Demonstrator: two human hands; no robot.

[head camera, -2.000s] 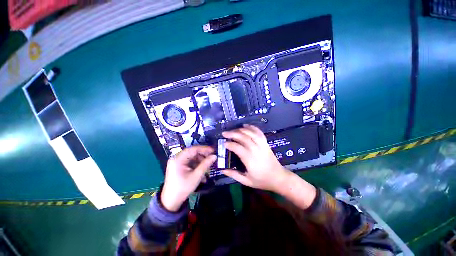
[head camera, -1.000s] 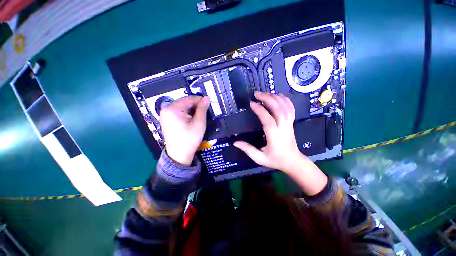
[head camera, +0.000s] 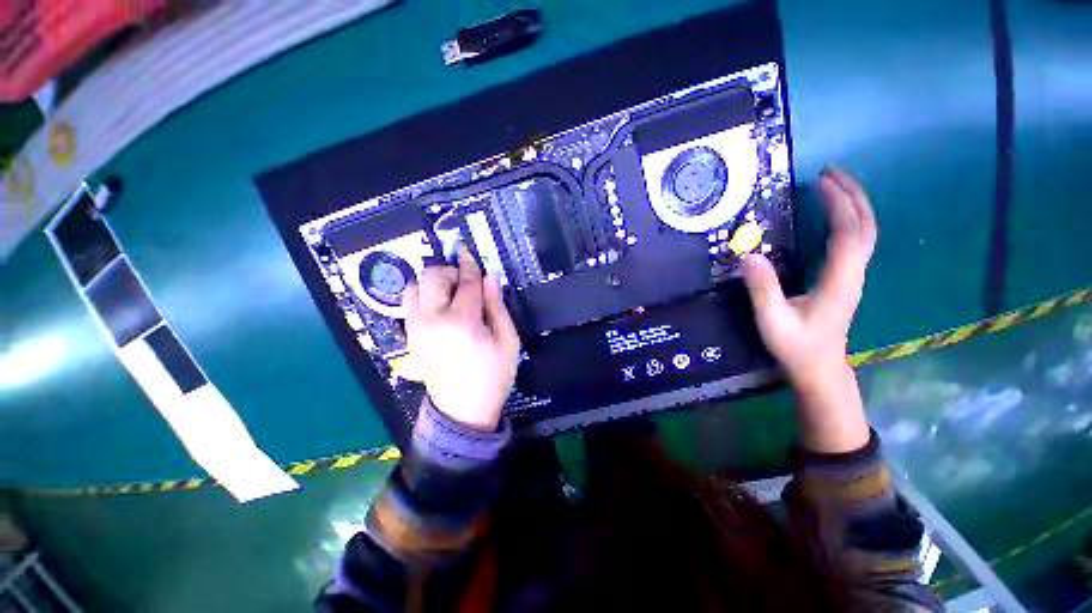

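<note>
An opened laptop shows its internals, with a silver-white fan on each side, dark heat pipes between them and a black battery pack nearest me. A stick with a white label, perhaps a memory module, lies right of the left fan. My left hand is over the laptop's left part, its bent fingertips at the lower end of that stick. Whether they hold anything is hidden. My right hand is empty, fingers apart, at the laptop's right edge.
The laptop lies on a black mat. A long white liner with black rectangles is at the left. A USB stick lies beyond the mat. A pale rail and a red tray are at the upper left.
Both hands earlier held a small white-labelled piece over the battery, then separated over the board. My right hand has since moved right to the laptop's edge; my left hand stays near the stick.
</note>
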